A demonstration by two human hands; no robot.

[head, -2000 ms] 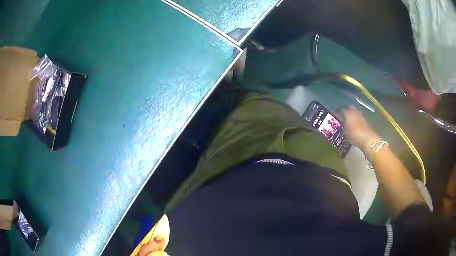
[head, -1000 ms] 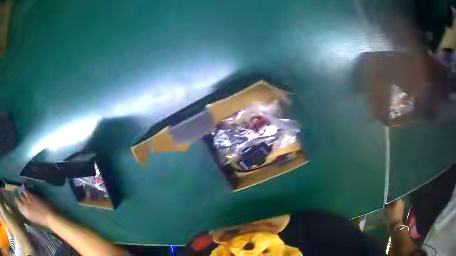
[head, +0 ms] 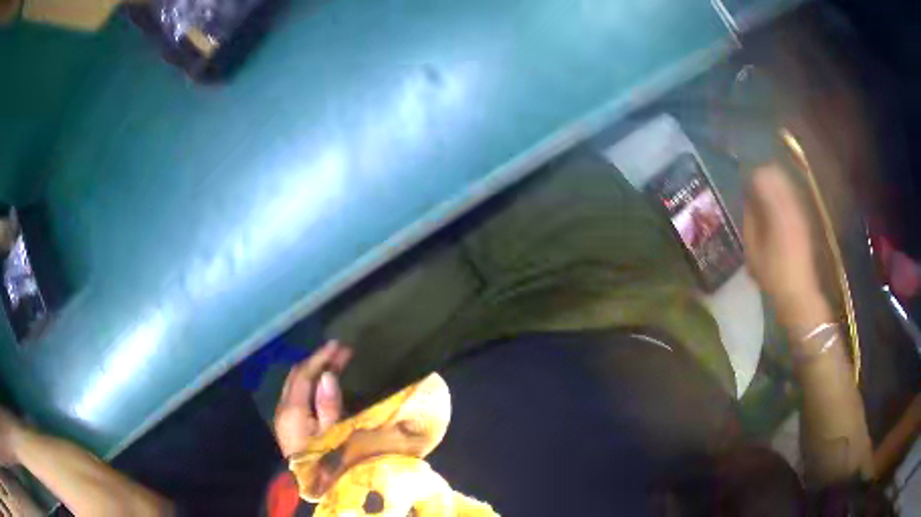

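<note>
The smartphone point(head: 699, 224) lies face up with its screen lit on a pale chair seat point(head: 742, 323), beside my thigh. My right hand point(head: 780, 227) is blurred and hovers just right of the phone, apart from it, with nothing visible in it. A pale band is on the wrist. My left hand point(head: 308, 397) is at the lower left, by the yellow bear figure, with thumb and fingers apart and nothing seen in it. Its lower part is hidden by the bear figure.
An open packing box with shiny bagged parts point(head: 197, 28) lies on the green table point(head: 333, 172) at the top left. Another box point(head: 22, 278) is at the left edge. Another person's forearm point(head: 81, 475) is at the lower left. A gold chair frame point(head: 838, 263) curves at right.
The view has swung from the boxes on the table back down to my lap and the phone. My left hand now shows at the lower left.
</note>
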